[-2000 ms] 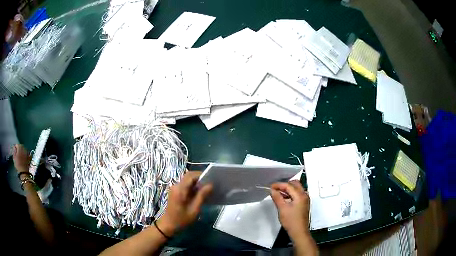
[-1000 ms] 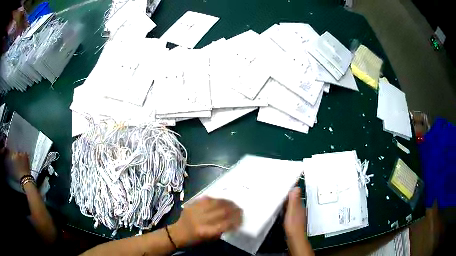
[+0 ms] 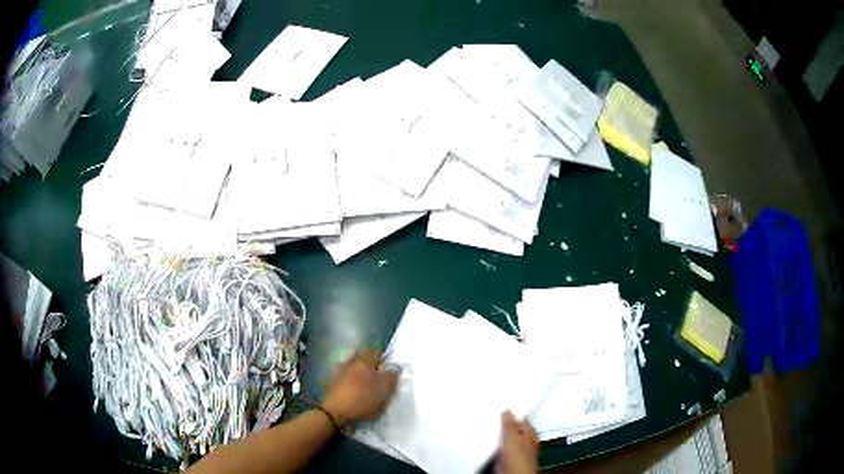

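Note:
A blank white panel (image 3: pixel 463 384) lies tilted in front of me over another panel, whose edge shows at the lower left. My left hand (image 3: pixel 363 391) is at its left edge, with the fingers partly hidden at the panel. My right hand (image 3: pixel 518 442) holds its lower right edge and is cut off by the bottom of the picture. A large pile of bundled white cables (image 3: pixel 199 352) lies left of my left hand. A stack of panels (image 3: pixel 578 356) with white cords at its side lies to the right.
Many white panels (image 3: pixel 287 180) lie spread across the green table. Yellow gridded blocks (image 3: pixel 629 120) and more panels (image 3: pixel 683 199) lie at the right. A blue crate (image 3: pixel 779 292) stands beyond the right edge. Panels with cords (image 3: pixel 46 102) are at the far left.
The view has shifted, so the table things sit further left. The panel, steeply raised two seconds ago, now lies lower, blank side up. My right hand has come onto its lower right edge.

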